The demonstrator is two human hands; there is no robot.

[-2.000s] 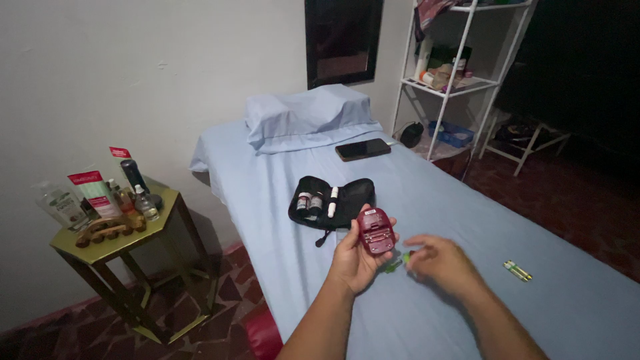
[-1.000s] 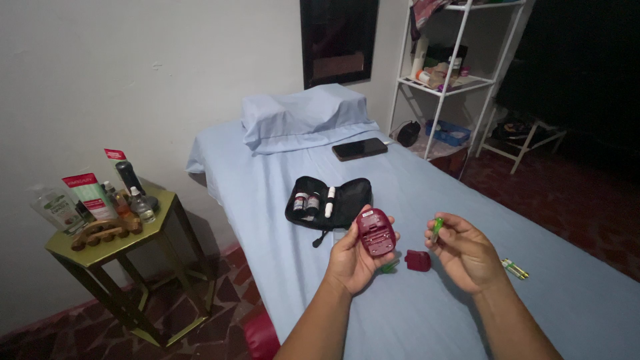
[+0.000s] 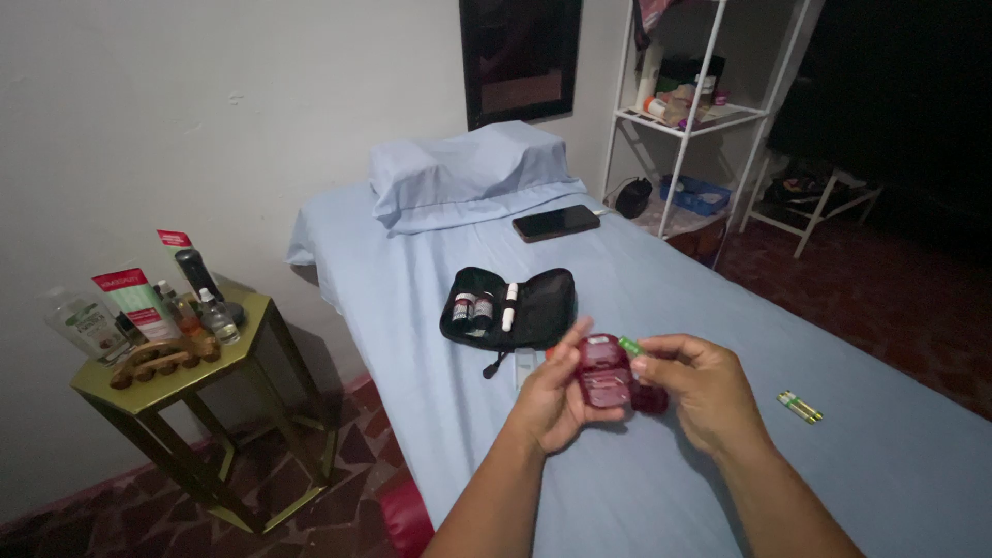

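Observation:
My left hand (image 3: 554,395) holds a dark red plastic device (image 3: 604,372) with its battery compartment facing up. Between the thumb and fingers of my right hand (image 3: 694,384) is a green battery (image 3: 630,346), close to the device's upper right edge. A dark red cover (image 3: 649,397) shows just below my right fingertips, partly hidden. Two slim green and gold batteries (image 3: 800,407) lie on the blue sheet to the right. Beyond my left hand sits an unzipped black case (image 3: 550,310) with two small vials (image 3: 473,308) and a white pen-like item (image 3: 510,307).
A smartphone (image 3: 556,223) lies near the sheet-covered pillow (image 3: 473,170) on the bed. To the left, a gold side table (image 3: 256,333) carries bottles, tubes and a wooden roller massager (image 3: 164,361). A white metal shelf (image 3: 686,132) stands behind on the right.
My right hand has brought the green battery left, up to the device in my left hand. One second ago it was held apart from the device, with the red cover visible on the sheet between.

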